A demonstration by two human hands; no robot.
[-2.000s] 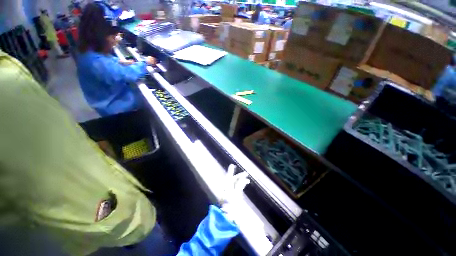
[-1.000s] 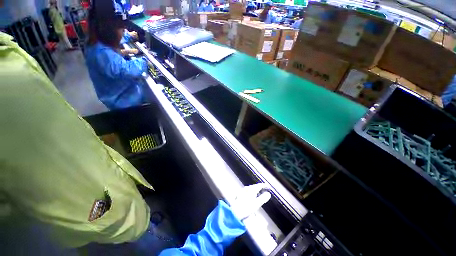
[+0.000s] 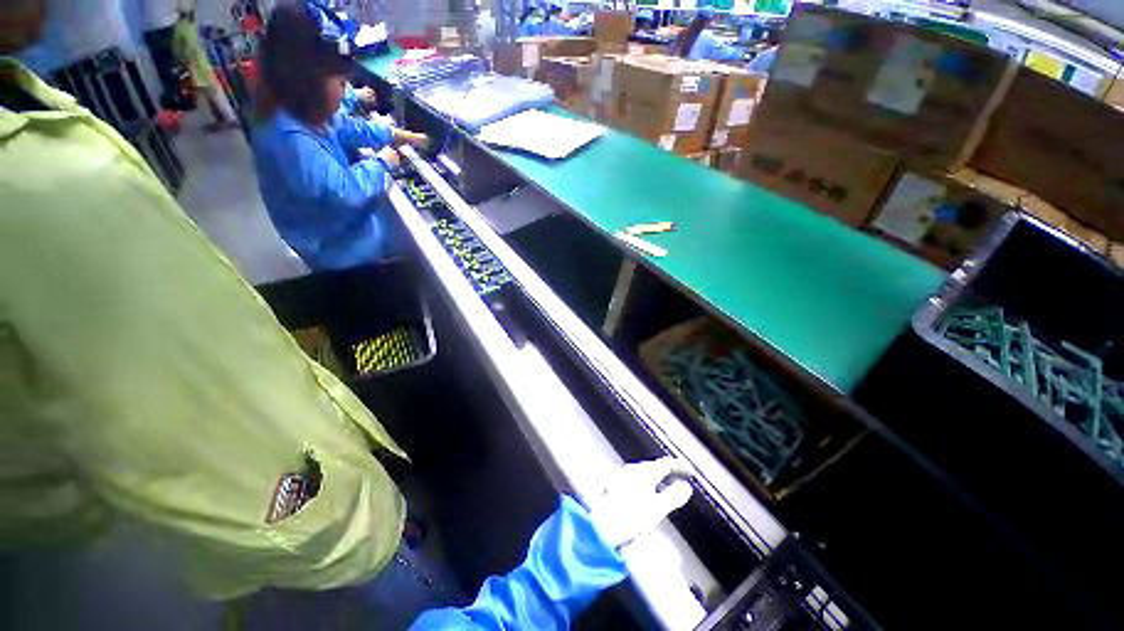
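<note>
My left hand, in a white glove with a blue sleeve, rests on the near white rail of the conveyor. Its fingers are slightly bent over the gap between the rails, and no held object shows. My right hand is out of the picture. Green populated boards with yellow parts lie between the rails farther up the line. A black fixture or pallet with small white cutouts is at the bottom edge, right of my hand, cut off.
A person in green stands close at left; a person in blue works up the line. A green bench holds yellow pieces. A black tote and an open carton hold green strips. A black bin stands left.
My left hand has moved from spread fingers above the near rail to resting on it near the gap. The view has shifted left, and the person in blue has both hands over the line.
</note>
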